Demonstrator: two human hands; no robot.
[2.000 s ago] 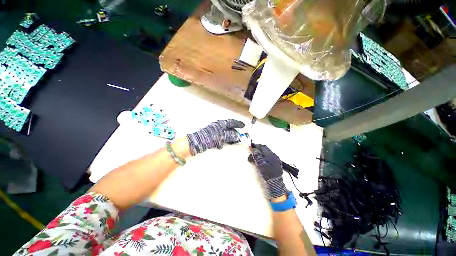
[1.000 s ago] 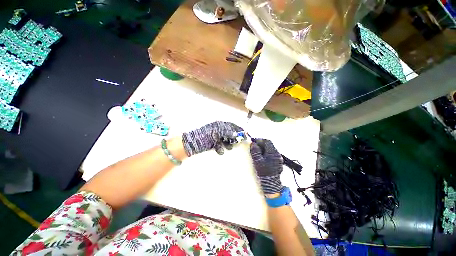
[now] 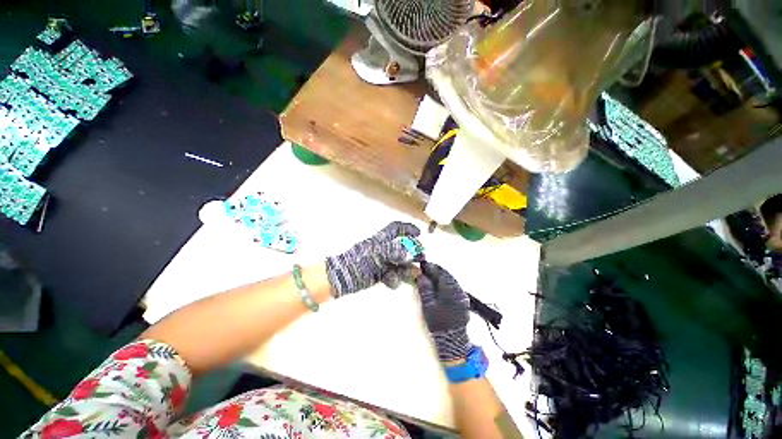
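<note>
My left hand (image 3: pixel 373 261), in a striped grey-black knitted glove, holds a small teal circuit board (image 3: pixel 412 248) at its fingertips. My right hand (image 3: pixel 444 310), gloved alike, is closed on a black cable (image 3: pixel 485 310), whose thicker part sticks out to the right of the hand. The fingertips of both hands nearly meet at the board's lower edge; the exact contact is too small to tell. The white overhead nozzle (image 3: pixel 463 176) points down with its dark tip just above and behind the board.
Several teal boards (image 3: pixel 261 221) lie on the white board (image 3: pixel 343 343); more lie on the black mat (image 3: pixel 171 171) at left. A tangled cable pile (image 3: pixel 600 360) is at right. Behind stand a wooden platform (image 3: pixel 343 120) and fan (image 3: pixel 420 21). A grey post (image 3: pixel 652 214) slants at right.
The view has shifted, showing more of the fan. Both hands sit slightly lower, farther from the nozzle tip, and the teal face of the board now shows more clearly.
</note>
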